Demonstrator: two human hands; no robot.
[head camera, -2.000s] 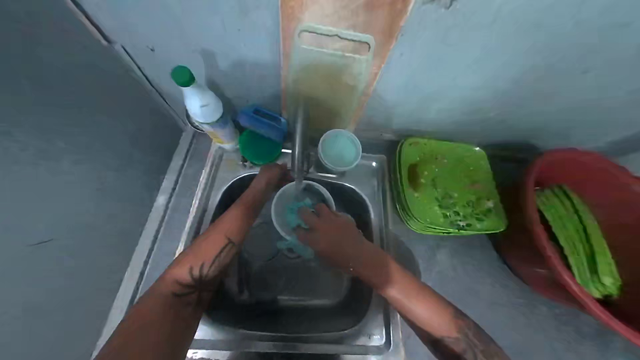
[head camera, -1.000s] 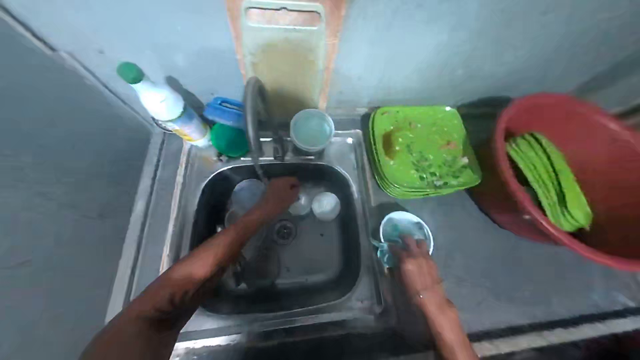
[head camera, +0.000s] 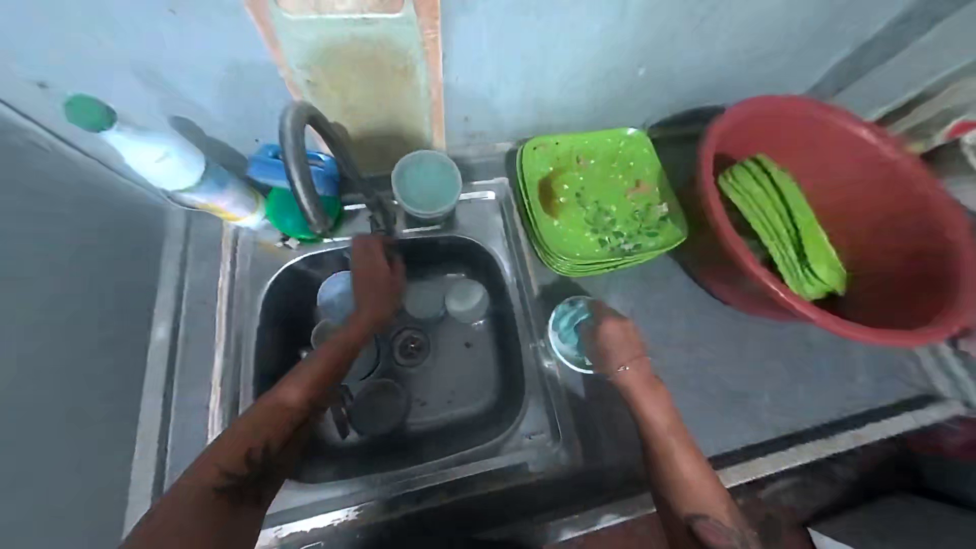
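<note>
My left hand (head camera: 375, 278) is at the base of the curved faucet (head camera: 301, 164), over the back of the steel sink (head camera: 465, 396); whether its fingers grip anything is hidden. Several cups and small containers, one of them a whitish cup (head camera: 467, 300), lie in the basin around the drain (head camera: 410, 347). On the counter right of the sink stands a white bowl (head camera: 557, 354) with a teal cloth or mesh (head camera: 570, 324) in it. My right hand (head camera: 610, 339) reaches into this bowl, fingers blurred and partly hidden, touching the teal material.
Stacked green square plates (head camera: 602, 194) with food scraps sit behind the bowl. A red tub (head camera: 900, 252) at the right holds more green plates (head camera: 785, 225). Behind the sink are a bottle (head camera: 164, 156), a blue brush (head camera: 267, 164), a green round item (head camera: 293, 213) and a tub (head camera: 427, 183).
Two seconds ago the white bowl and both hands were over the sink; the bowl and my right hand are now on the counter at the right. My left hand remains near the faucet.
</note>
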